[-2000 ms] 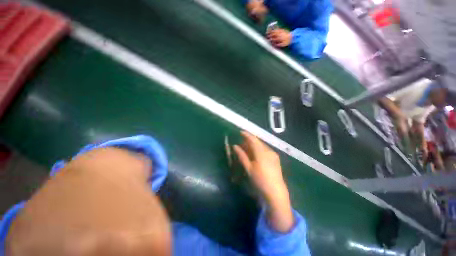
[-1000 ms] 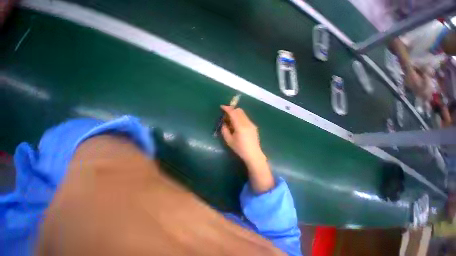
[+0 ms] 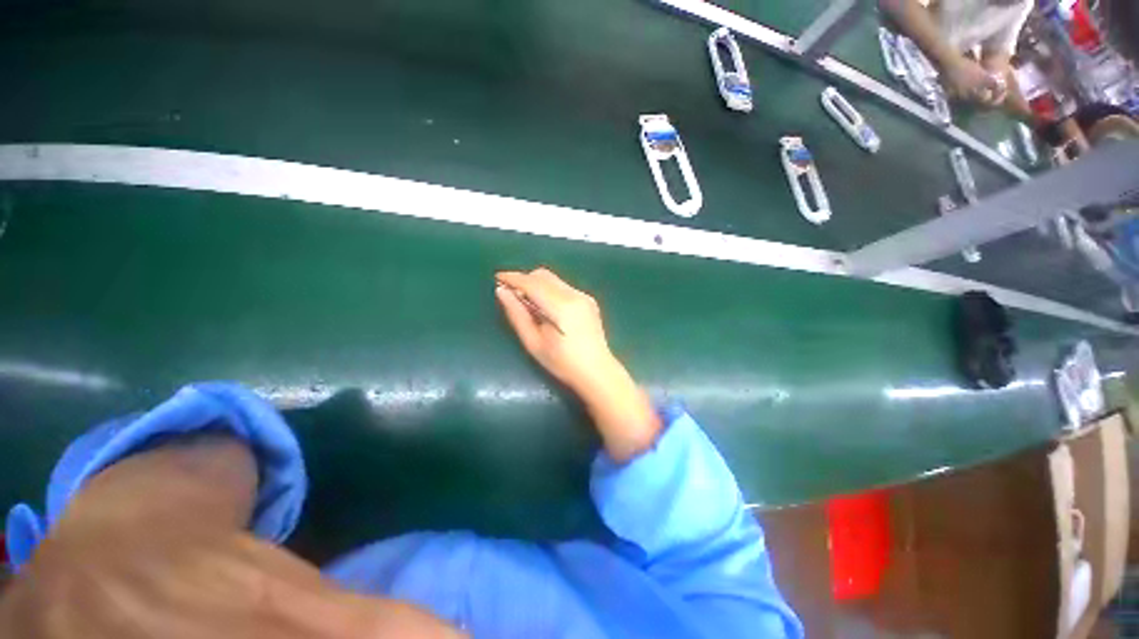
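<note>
My right hand (image 3: 558, 327) is over the green bench surface (image 3: 375, 300), fingers closed around a thin dark pointed tool (image 3: 537, 307), possibly tweezers. Its tip is near my thumb and index finger. My left hand (image 3: 212, 562) is large, blurred and very close to the camera at the lower left, cut off by the bottom edge. Its fingers cannot be made out. White oval frames (image 3: 675, 169) with blue-silver end parts lie beyond the pale rail (image 3: 412, 197), apart from my hands.
A metal post (image 3: 987, 215) crosses at the right. A dark bundle (image 3: 986, 338) and wrapped pieces (image 3: 1079, 385) lie near the bench's right end. A cardboard box (image 3: 1108, 481) and red item (image 3: 859, 543) are below the bench edge. Another person's hands (image 3: 981, 82) are at the upper right.
The view has turned, and the pink-red tray and blue-sleeved worker opposite have left it. My right hand has closed around the thin tool. The box and red item have come into view.
</note>
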